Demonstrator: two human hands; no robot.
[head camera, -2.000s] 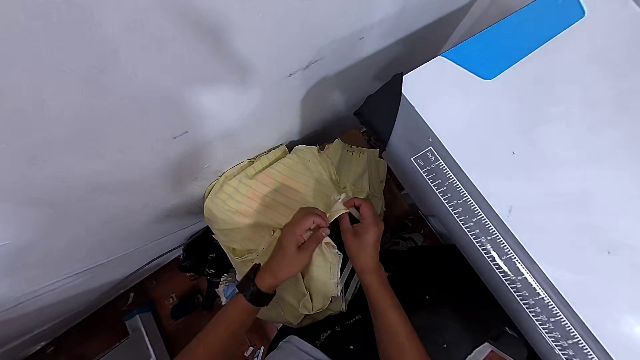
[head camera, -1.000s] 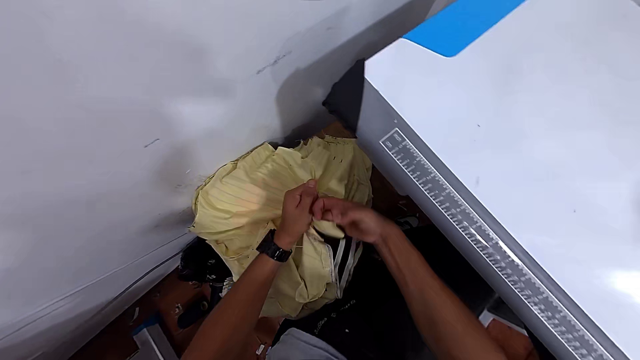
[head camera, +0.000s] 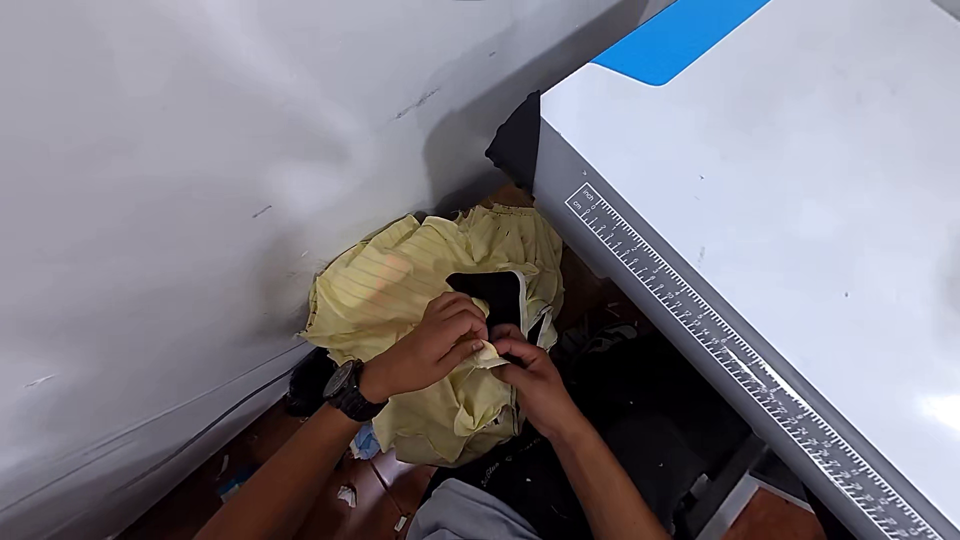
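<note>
A gathered pale yellow fabric piece (head camera: 375, 277) with stitched edges lies over my lap, between the wall and the table. Black fabric with a white edge (head camera: 499, 289) shows in an opening at its right side. My left hand (head camera: 450, 330), a black watch on its wrist, pinches a small fold of the yellow fabric. Close beside it on the right, my right hand (head camera: 529, 367) grips the same folded edge between thumb and fingers. The fingertips of both hands nearly touch. Whether they hold anything else small there, I cannot tell.
A white table (head camera: 750, 187) with a printed ruler along its grey edge (head camera: 675, 300) stands at the right, a blue patch (head camera: 675, 37) on its top. A pale wall (head camera: 187, 187) rises at the left. Scraps (head camera: 347, 495) lie on the brown floor. Dark cloth (head camera: 517, 142) hangs at the table corner.
My right hand has drawn in from a sideways pose and now grips the fold from below right. The opening with black fabric shows more than one second ago.
</note>
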